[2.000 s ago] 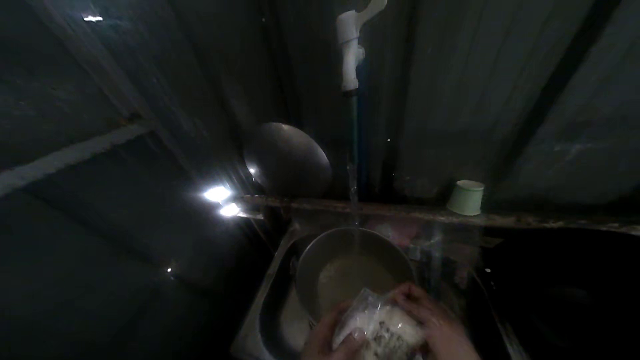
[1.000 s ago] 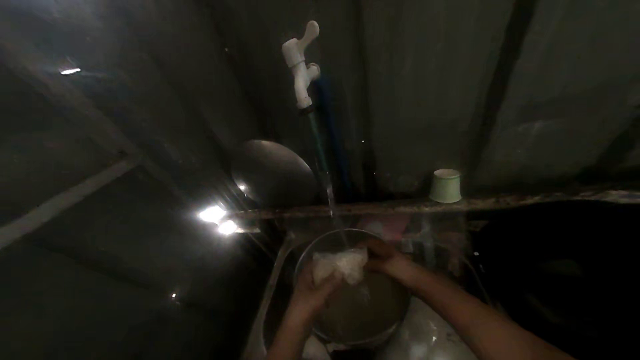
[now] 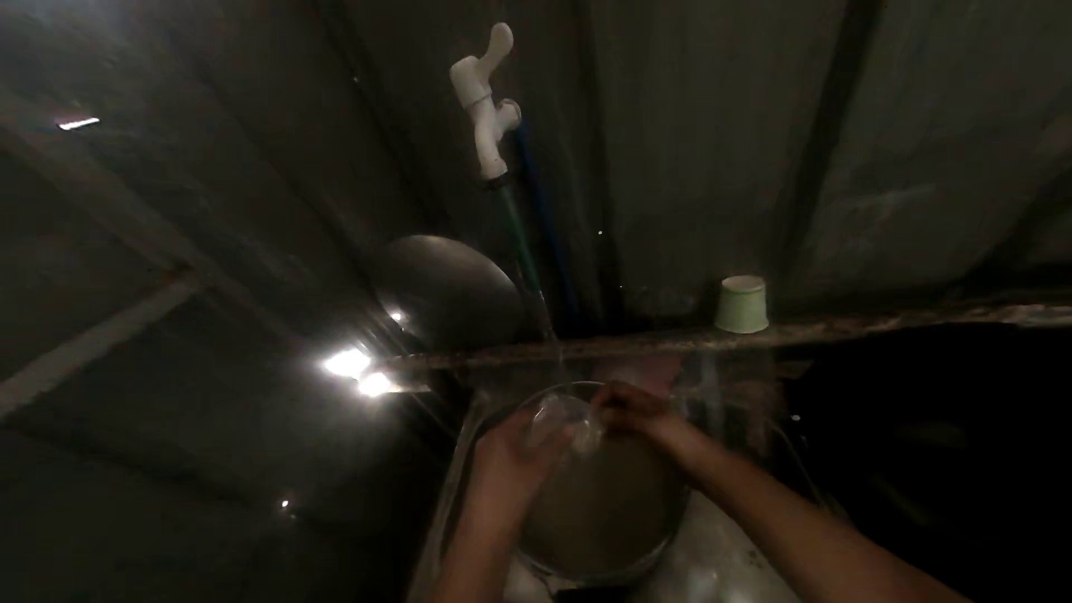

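My left hand (image 3: 523, 452) holds a pale, translucent item (image 3: 565, 419), possibly a plastic bag, over the far part of a round metal basin (image 3: 578, 578). My right hand (image 3: 636, 410) is at the far rim, its curled fingers touching or close to the item's right side; blur and shadow hide its exact grip. Murky liquid (image 3: 611, 502) lies in the basin. A thin stream of water falls behind the hands from a green hose (image 3: 519, 239) fitted to a white plastic tap (image 3: 487, 126).
Around the basin is a metal sink (image 3: 712, 553). A pale green cup (image 3: 743, 305) stands on the ledge (image 3: 846, 327) behind. A round metal lid or pan (image 3: 452, 289) leans at the wall, left of the hose. A large dark round shape (image 3: 938, 452) fills the right side.
Both hands have moved from the near side of the basin to its far part. The pale item was a fuller clear bag with whitish contents two seconds ago; less of it shows now.
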